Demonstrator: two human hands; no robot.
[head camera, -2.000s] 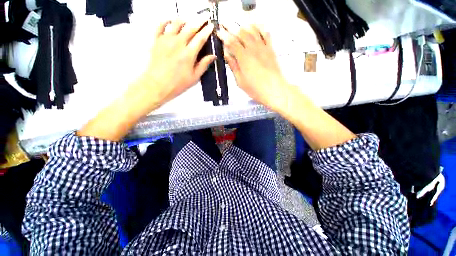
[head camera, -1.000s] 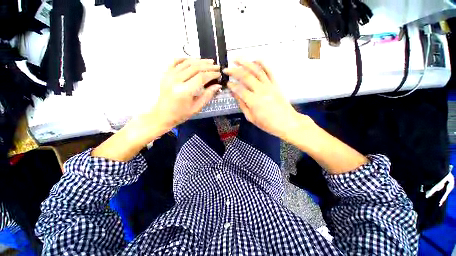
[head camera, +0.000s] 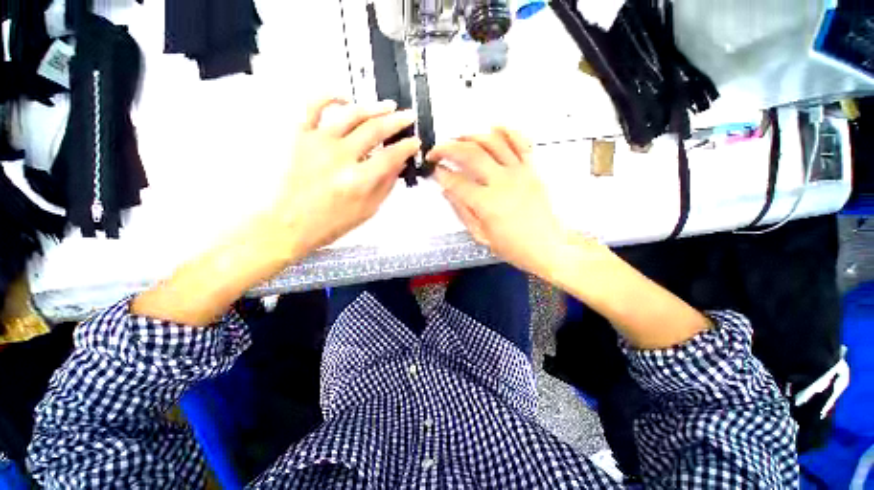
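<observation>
A black zipper (head camera: 425, 105) lies lengthwise on the white table at top centre, beside or on a black fabric strip (head camera: 387, 67). Their far ends run up to the presser foot area (head camera: 418, 48). My left hand (head camera: 350, 172) has its fingertips on the near end of the strip from the left. My right hand (head camera: 498, 187) pinches the near end of the zipper from the right. The slider is hidden or too small to tell at my fingertips.
A dark round knob (head camera: 489, 21) is right of the needle area. A zipper bundle (head camera: 637, 81) and a brown tab (head camera: 602, 157) lie right. Sewn pieces (head camera: 117, 124) lie left, a stack of fabric strips (head camera: 211, 36) upper left. Black straps (head camera: 682, 187) cross the right table edge.
Compared with two seconds ago, both hands have come nearer the front edge, at the near end of the zipper. The view has shifted, and the machine parts and knob now show at the top.
</observation>
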